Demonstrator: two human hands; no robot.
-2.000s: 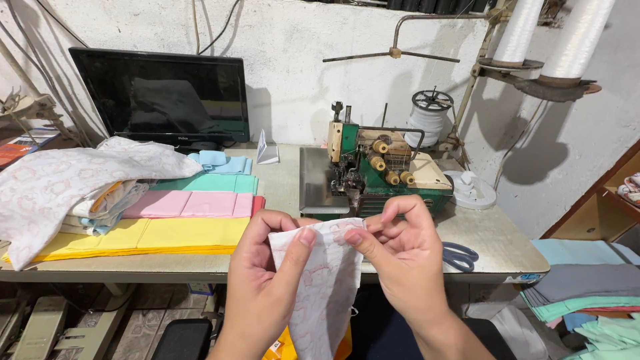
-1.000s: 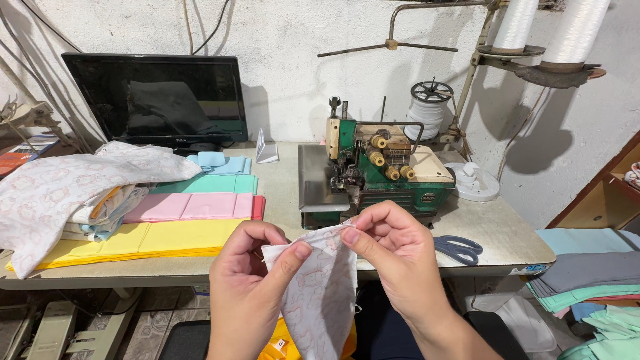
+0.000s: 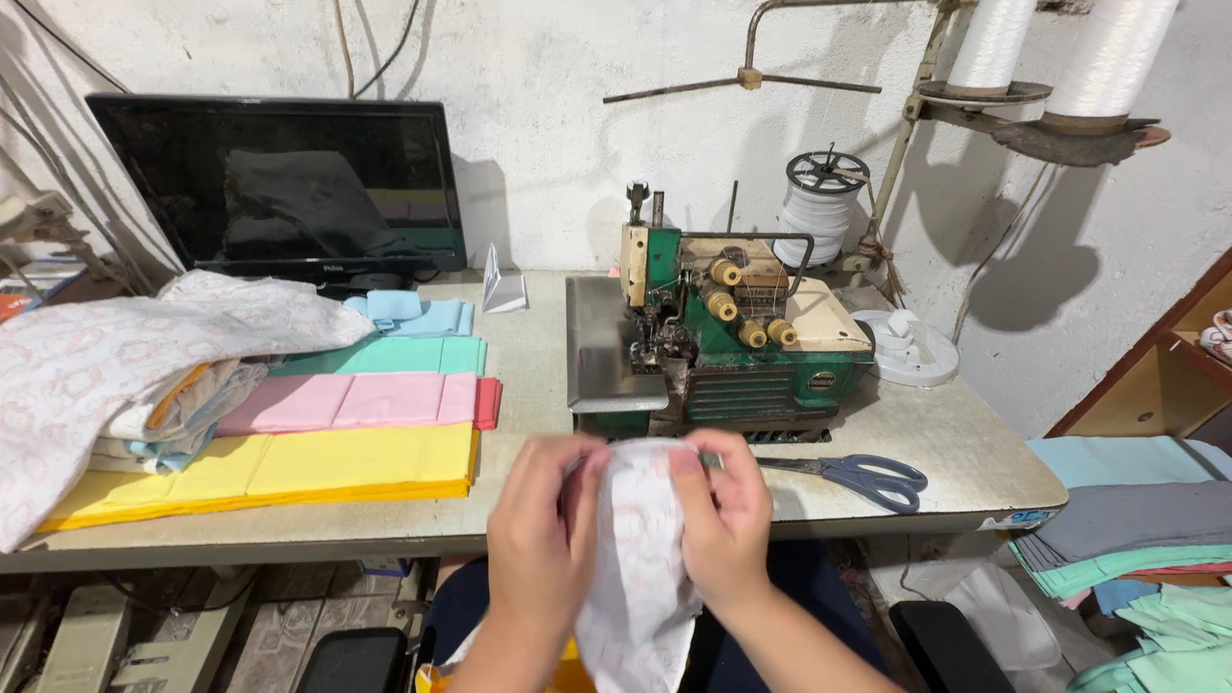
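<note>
My left hand [image 3: 549, 525] and my right hand [image 3: 722, 515] pinch the top edge of a white printed fabric piece [image 3: 637, 558] between them, in front of the table's edge. The cloth hangs down toward my lap, where part of a yellow-orange fabric [image 3: 570, 671] shows. Just beyond my hands stands a green overlock sewing machine [image 3: 751, 366] with its metal plate [image 3: 611, 356] at the left. Dark-handled scissors [image 3: 866, 478] lie on the table to the right of my right hand. My fingertips are slightly blurred.
Folded yellow [image 3: 356, 462], pink [image 3: 385, 399] and mint fabrics [image 3: 423, 356] lie at the left beside a draped printed cloth [image 3: 173, 337]. A monitor [image 3: 289, 183] stands behind them. Thread cones [image 3: 1107, 63] are at the upper right, with stacked fabrics [image 3: 1136, 500] below at the right.
My hands have come lower relative to the machine, and the cloth's top edge, straight between my fingers before, now looks curved. Both hands still hold the cloth.
</note>
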